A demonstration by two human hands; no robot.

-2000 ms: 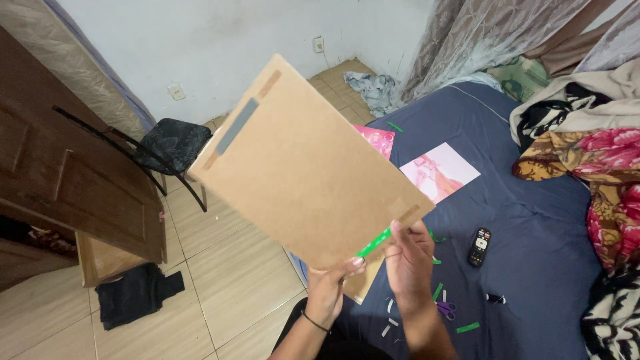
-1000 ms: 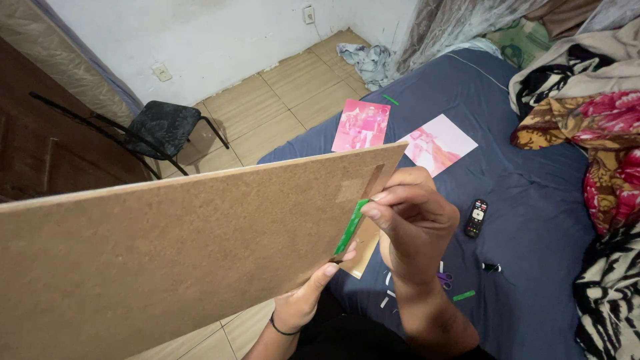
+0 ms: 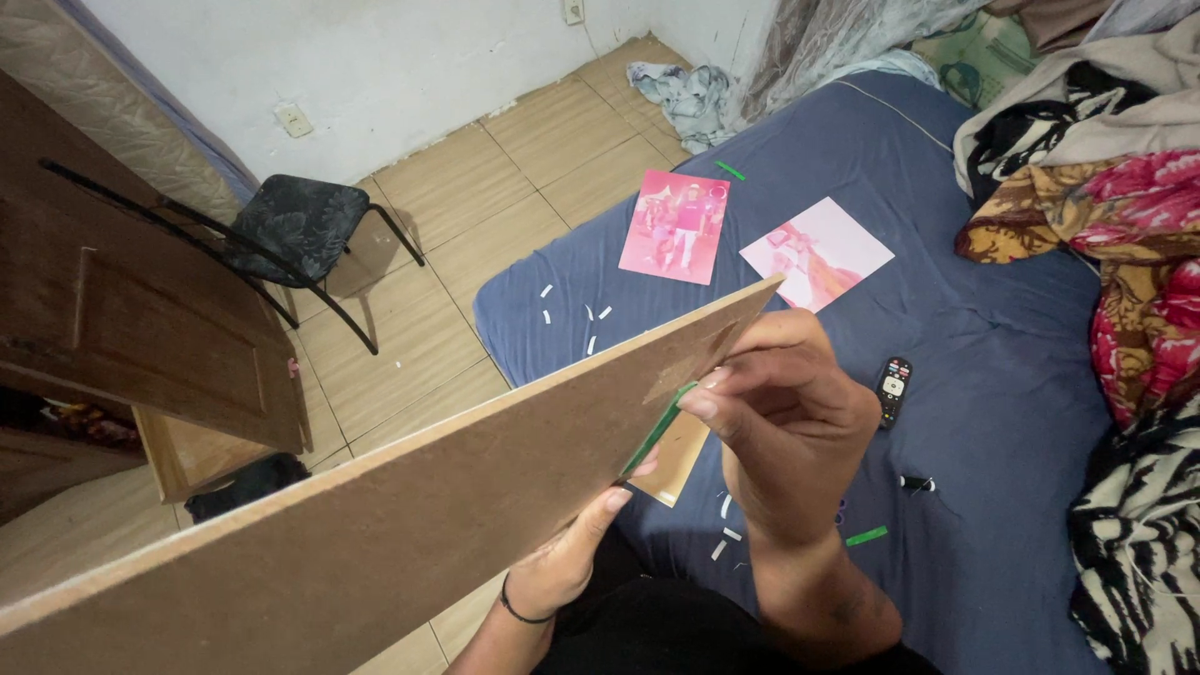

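A large brown fibreboard panel (image 3: 375, 487) slants across the lower left of the head view, tilted nearly edge-on. My left hand (image 3: 581, 544) grips its lower edge, thumb on the brown face. At the panel's right end, my right hand (image 3: 778, 403) pinches the upper end of a green strip (image 3: 661, 427) between thumb and forefinger. The strip's lower end reaches down near my left thumb; whether it is stuck to the board there I cannot tell. Two pinkish photo prints, one of people (image 3: 673, 225) and one paler (image 3: 820, 253), lie on the bed beyond the board.
On the blue bed sheet (image 3: 975, 394) lie a remote control (image 3: 893, 392), a thread spool (image 3: 917, 484), a loose green strip (image 3: 866, 536) and several white scraps. Patterned blankets (image 3: 1144, 309) are heaped at the right. A black chair (image 3: 305, 230) stands on the tiled floor.
The panel has swung from showing its broad back to nearly edge-on. My right hand has stayed at the green strip. White scraps on the bed's left part have come into view.
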